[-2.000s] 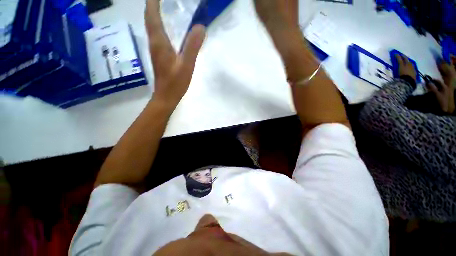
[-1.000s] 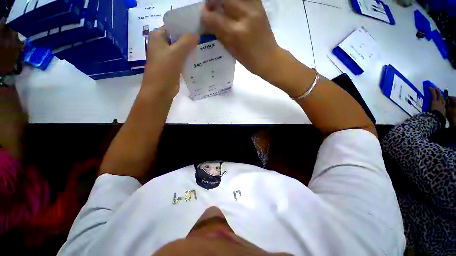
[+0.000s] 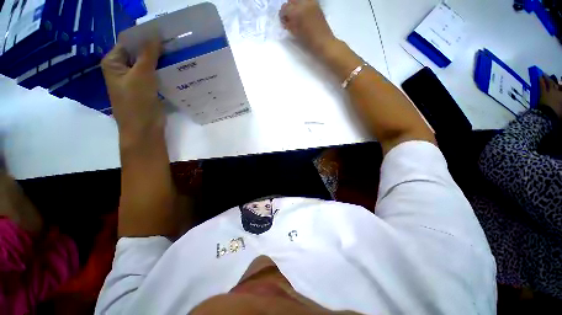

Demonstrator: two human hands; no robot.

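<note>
My left hand [image 3: 132,83] holds a retail carton [image 3: 206,86] by its upper left part, thumb on the grey flap. The carton shows its white printed back and a blue band, with the pale grey flap [image 3: 200,24] standing open at its far end. My right hand [image 3: 302,19] is at the top, beside a heap of clear plastic pieces [image 3: 252,15]. Its fingers are curled and small in view, so I cannot tell whether they hold a piece.
Stacked blue-sided cartons [image 3: 68,61] stand at the left. A black phone-like slab [image 3: 436,98] lies at the table edge on the right. Small blue-and-white packs [image 3: 440,31] lie beyond it, near a neighbour in leopard print [image 3: 524,154]. A person in pink [image 3: 37,264] is at lower left.
My left hand has moved left with the carton. My right hand has let go of the carton and moved to the plastic heap. The black slab shows more fully.
</note>
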